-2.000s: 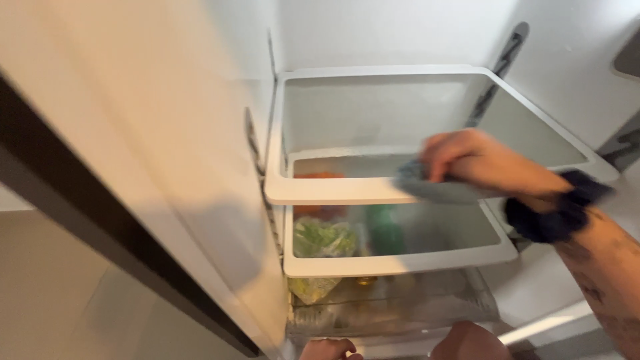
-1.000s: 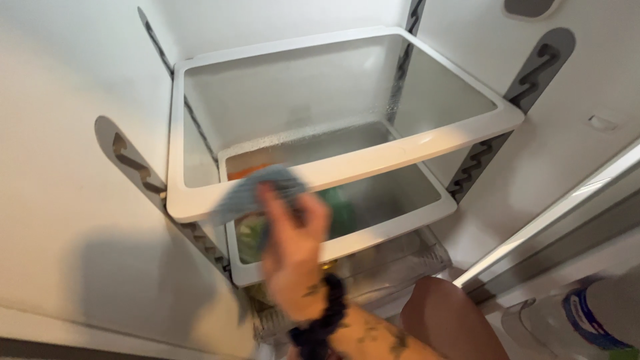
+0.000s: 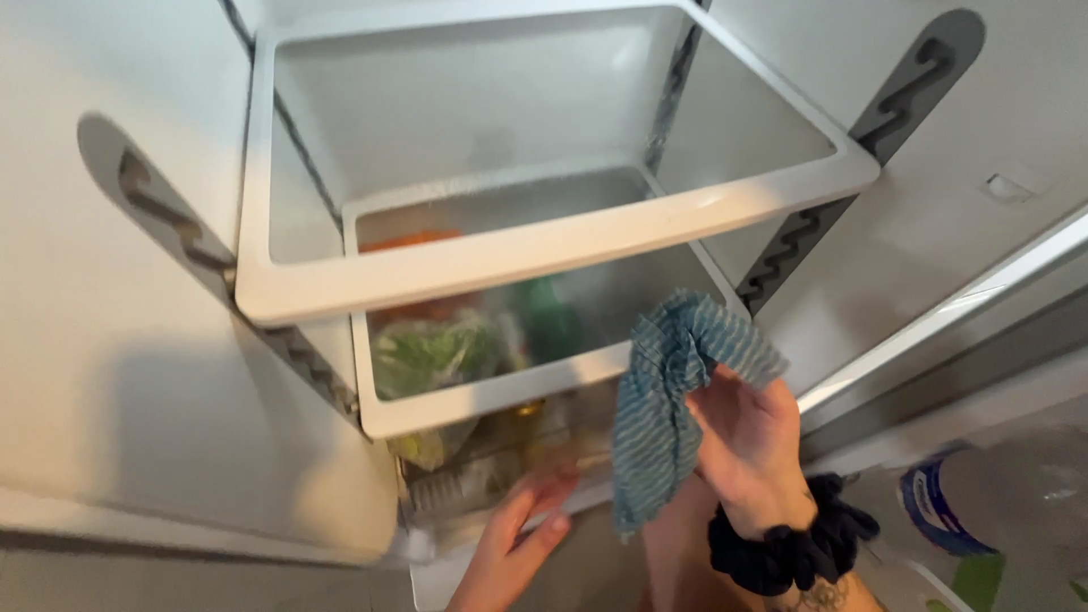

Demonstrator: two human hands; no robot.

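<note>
My right hand (image 3: 752, 433), with a dark scrunchie (image 3: 790, 540) on its wrist, holds a crumpled blue striped cloth (image 3: 659, 416) in front of the lower shelf's right front edge. The cloth hangs down on the left of the fingers. My left hand (image 3: 523, 535) is low in the middle, fingers apart and holding nothing, near the clear drawer at the bottom. Above both hands is the upper glass shelf with its white frame (image 3: 552, 246). The lower glass shelf (image 3: 493, 395) sits beneath it inside the refrigerator.
Through the lower glass show bagged green vegetables (image 3: 438, 353), a green item (image 3: 548, 319) and something orange (image 3: 412, 240). Grey slotted shelf brackets (image 3: 157, 204) line both side walls. At the lower right, a container with a blue and white label (image 3: 943, 501) stands by the door edge.
My right hand has moved from the upper shelf's front left to the lower right, still with the cloth. My left hand has come into view since one second ago.
</note>
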